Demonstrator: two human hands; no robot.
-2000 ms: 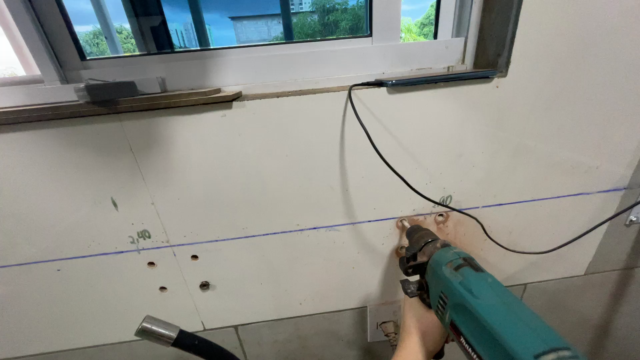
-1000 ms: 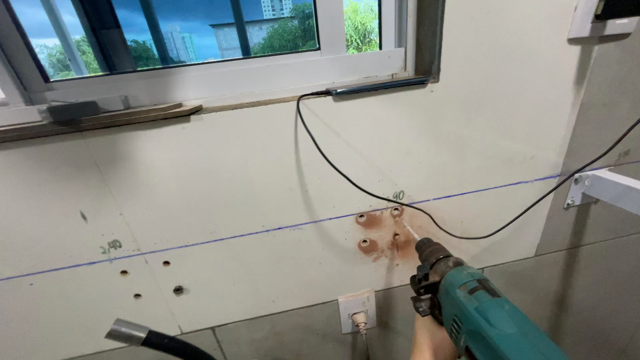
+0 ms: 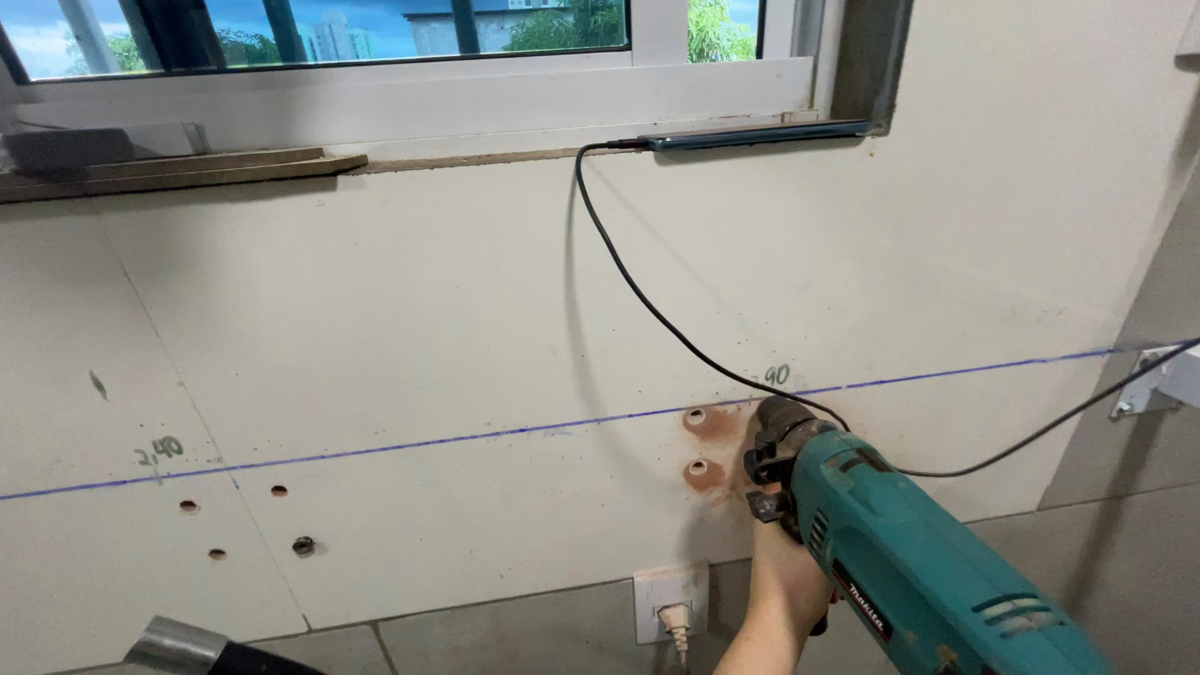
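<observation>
A teal Makita rotary hammer drill (image 3: 937, 553) reaches in from the lower right. Its chuck (image 3: 786, 412) is close against the white wall panel, just below the blue line (image 3: 525, 430); the bit is hidden. My left hand (image 3: 792, 572) grips the drill's side handle from below, its fingers mostly hidden behind the body. The rear grip and my right hand are out of frame. Left of the chuck, two drilled holes, an upper one (image 3: 696, 416) and a lower one (image 3: 698, 467), have reddish dust around them. More holes (image 3: 278, 490) are at the left, one with a metal anchor (image 3: 303, 546).
A black cable (image 3: 647, 291) hangs from a thin dark device (image 3: 759, 136) on the window ledge and passes by the chuck. A plug fills a wall socket (image 3: 670, 591) below. A white bracket (image 3: 1148, 380) stands right; a metal-tipped black tube (image 3: 178, 647) enters lower left.
One second ago the bit showed near the upper right hole of a dusty group; now the chuck is close to the wall and covers the right-hand holes. The view has shifted.
</observation>
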